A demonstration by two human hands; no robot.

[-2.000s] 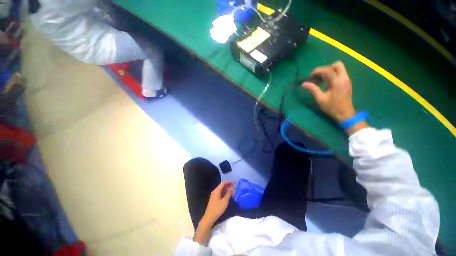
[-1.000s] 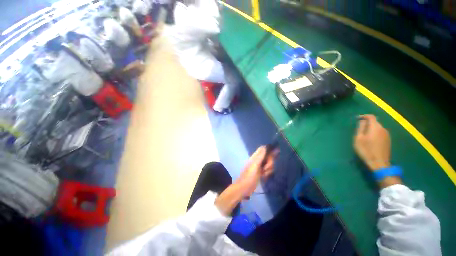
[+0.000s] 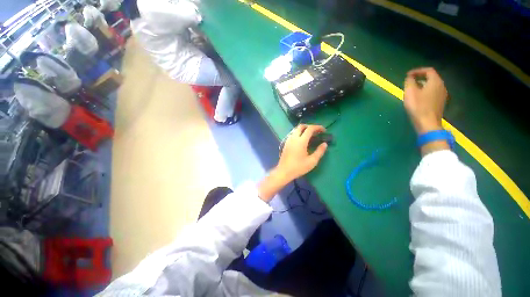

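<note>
My left hand [image 3: 302, 152] is at the edge of the green bench mat [image 3: 325, 174], with its fingers around a small dark cord piece [image 3: 321, 140]. My right hand [image 3: 426, 101] is raised over the mat at the right, fingers curled; whether it holds anything is unclear. A blue strap [image 3: 436, 138] is on my right wrist. The black bench unit [image 3: 319, 84], with pale labels, lies beyond my left hand. A coiled blue cord [image 3: 355, 191] lies on the mat below my right hand.
A blue bin [image 3: 302, 49], a white clump [image 3: 278, 68] and a pale cable loop [image 3: 334, 51] are by the unit. Thin cords [image 3: 299, 200] hang below the bench edge. A blue stool [image 3: 268, 253] is under me. A seated person [image 3: 180, 46] is ahead left.
My left hand has risen from near my lap to the bench edge with the dark piece. My right hand has moved up and away. The coiled cord now lies further onto the mat.
</note>
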